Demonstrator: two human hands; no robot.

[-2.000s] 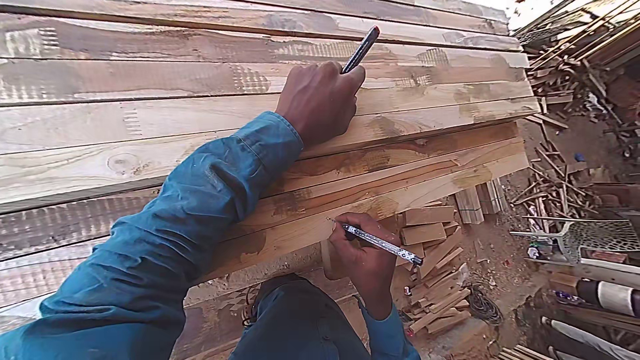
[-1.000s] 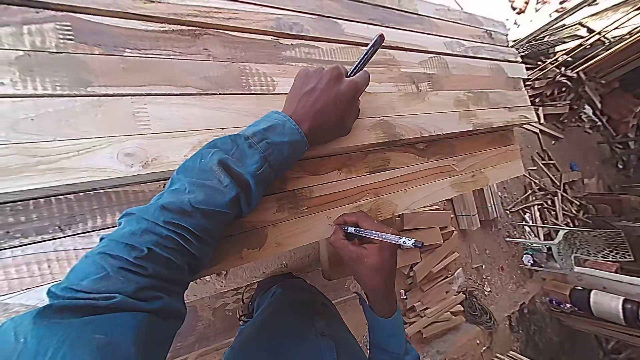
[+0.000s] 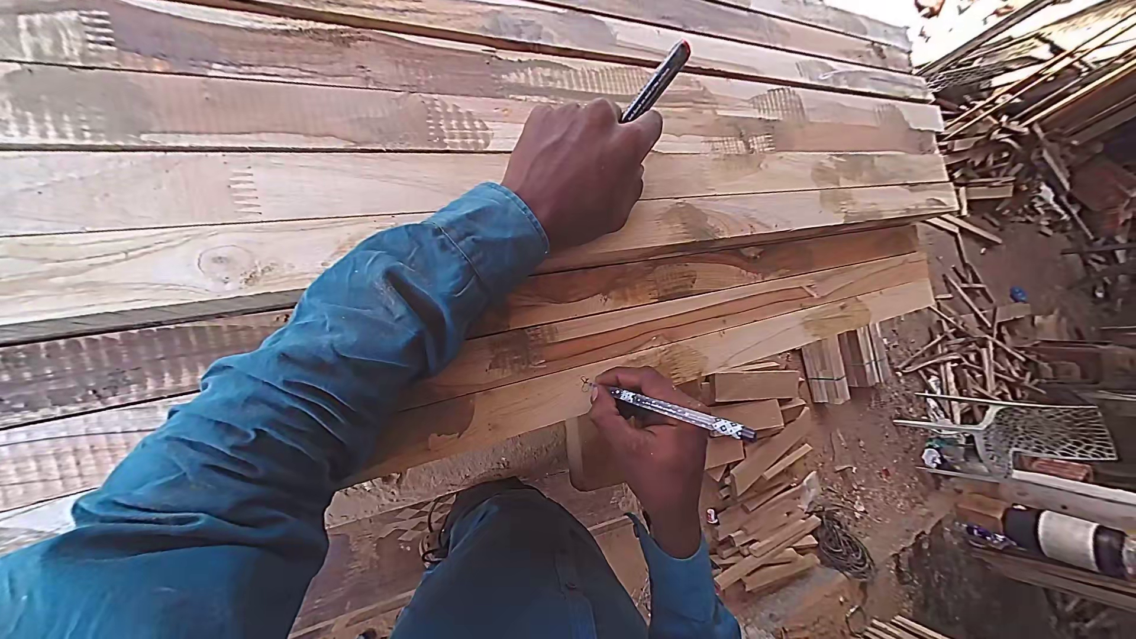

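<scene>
My left hand [image 3: 581, 169] rests on the upper layer of sawn wooden planks [image 3: 373, 186], with a dark marker pen [image 3: 657, 82] held in it; the marker's red-tipped end points up and away. Below it, my right hand [image 3: 652, 439] grips a patterned pen [image 3: 679, 412] at the edge of the nearest lower plank [image 3: 524, 408]. The pen's tip is by a small dark scribble [image 3: 586, 383] on that plank; whether the tip touches the wood cannot be told. Part of the lower planks is hidden under my left sleeve.
Wood offcuts [image 3: 768, 479] lie heaped right of my right hand, near a coil of wire or cord [image 3: 843, 543]. Farther right are scrap sticks [image 3: 976, 346], a white lattice-like chair part [image 3: 1052, 430] and a roll with a white band [image 3: 1068, 540]. My legs [image 3: 524, 568] are close below the planks.
The pen in my right hand has changed its slant slightly, while that hand stays at about the same place on the plank. My left hand still holds the marker.
</scene>
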